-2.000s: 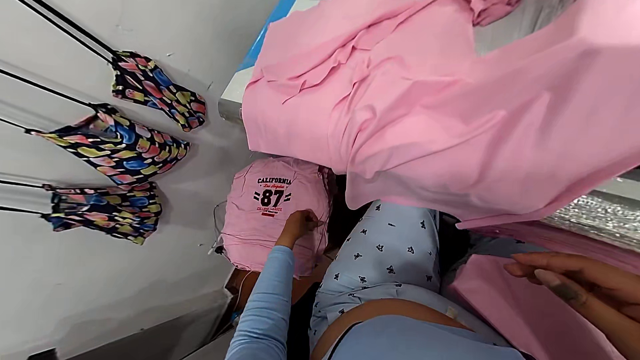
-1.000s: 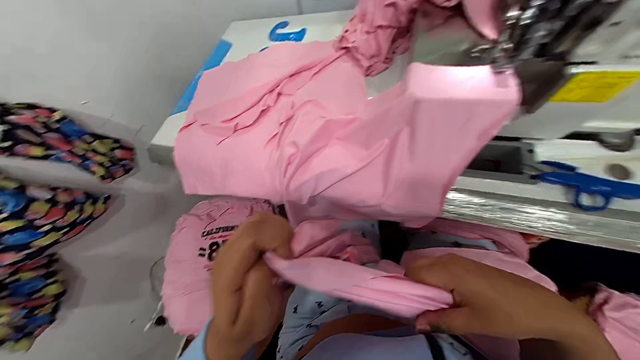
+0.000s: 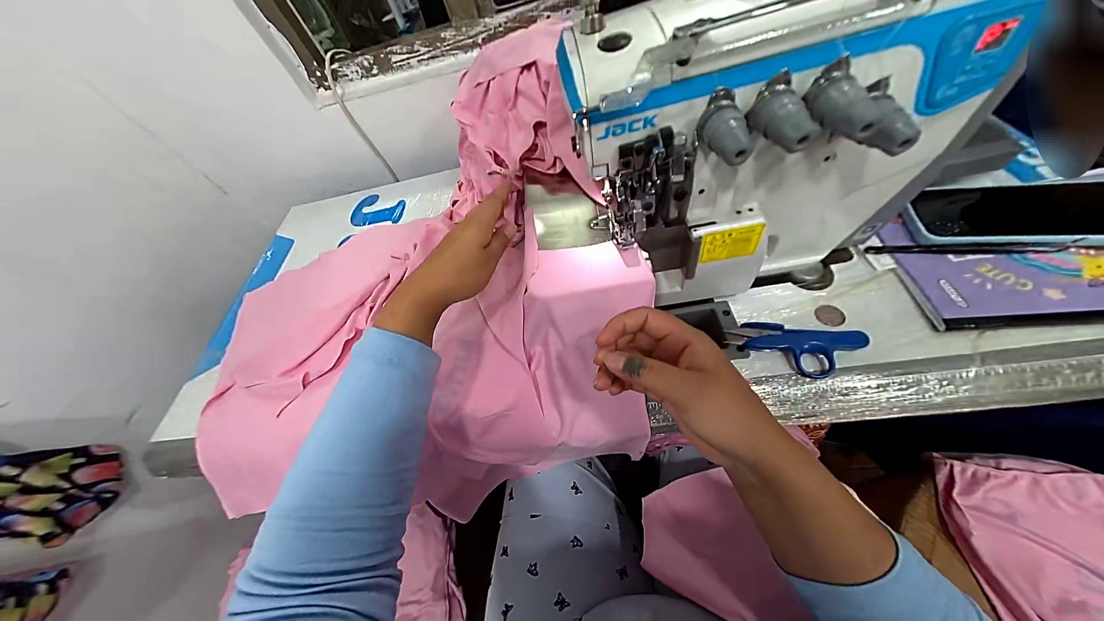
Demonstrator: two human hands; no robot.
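Pink knit fabric (image 3: 586,345) is spread over the front of a Jack overlock sewing machine (image 3: 690,155), its upper edge at the lit presser foot. My left hand (image 3: 470,250) lies on the bunched pink fabric (image 3: 517,103) left of the needle area; whether its fingers grip the cloth cannot be told. Above the fabric's right side, my right hand (image 3: 660,358) is raised with fingers curled and thumb near the fingertips. Nothing is clearly visible between them. Another pile of pink pieces (image 3: 302,310) rests at the table's left end.
Blue-handled thread snips (image 3: 806,341) lie right of the machine bed, beside a coin (image 3: 830,316). Farther right are a purple notebook (image 3: 975,285) and a phone (image 3: 1018,211). Pink cloth (image 3: 716,543) lies on my lap, and more (image 3: 1026,526) sits at lower right.
Both hands have left the pink piece they held low over the lap. The left is now on cloth beside the machine, the right near the front fabric. The view has swung toward the machine.
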